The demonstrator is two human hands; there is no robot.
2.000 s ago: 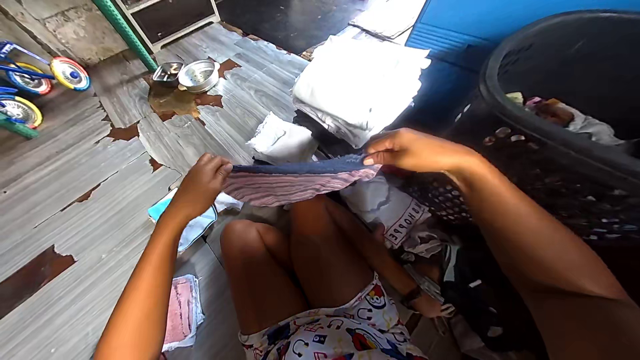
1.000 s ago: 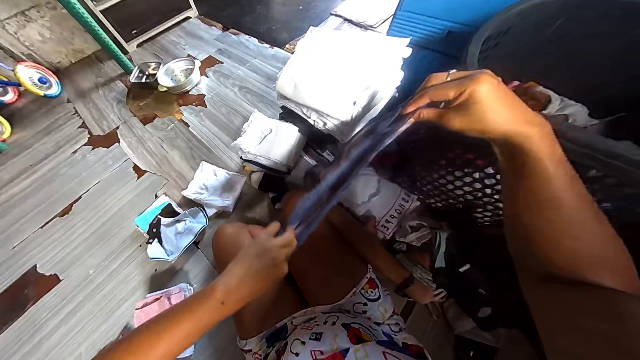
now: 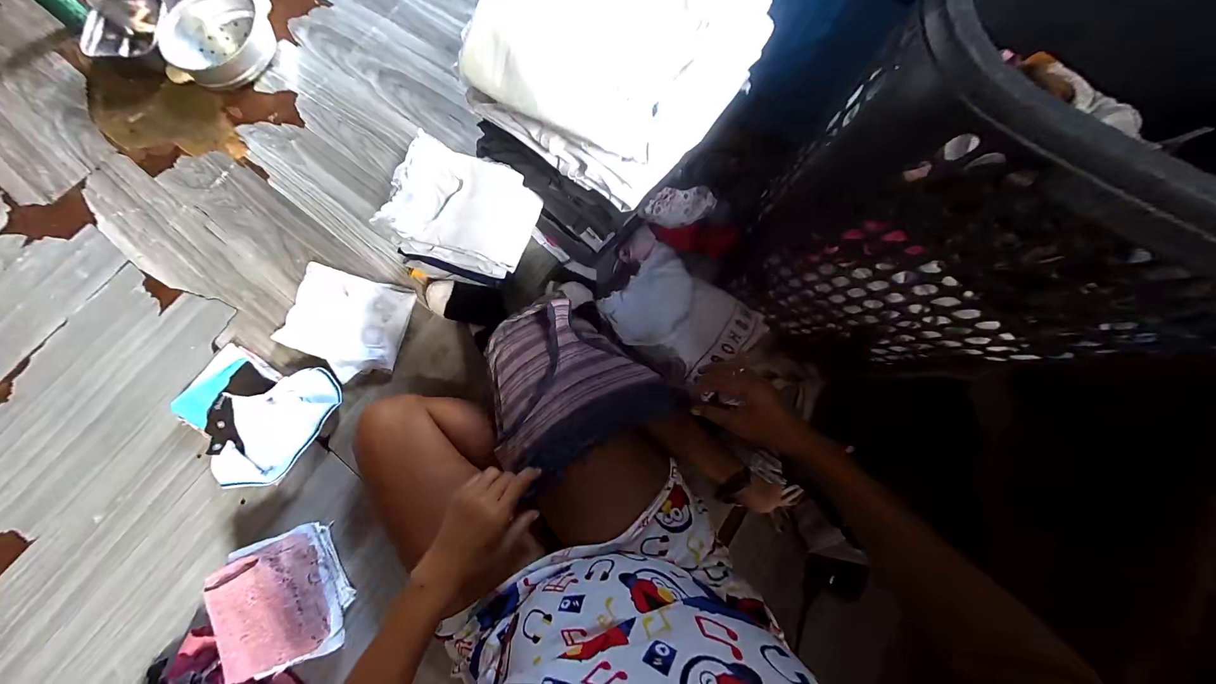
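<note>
A striped pink-and-grey garment with a dark waistband [image 3: 570,380] lies spread over my lap, its band toward me. My left hand [image 3: 489,518] pinches the band's left end. At its right end, my right hand [image 3: 741,404] holds the band's edge, partly in shadow. Several folded cloths lie around: a small white one [image 3: 347,318], a white and light-blue one [image 3: 275,423], a pink stack [image 3: 275,598], a white stack [image 3: 461,204] and a tall white pile [image 3: 622,81]. Loose clothes [image 3: 679,309] lie beside my right hand.
A black perforated plastic laundry basket [image 3: 1035,114] with clothes inside stands at the right. Metal pans [image 3: 218,43] sit at the upper left on the torn wood-pattern floor covering [image 3: 142,380]. Another person's hand [image 3: 765,494] appears near my right forearm.
The garment, held up and stretched between my hands before, now lies lowered over my lap with its striped side showing. Both hands have come down. The view has moved closer to the floor.
</note>
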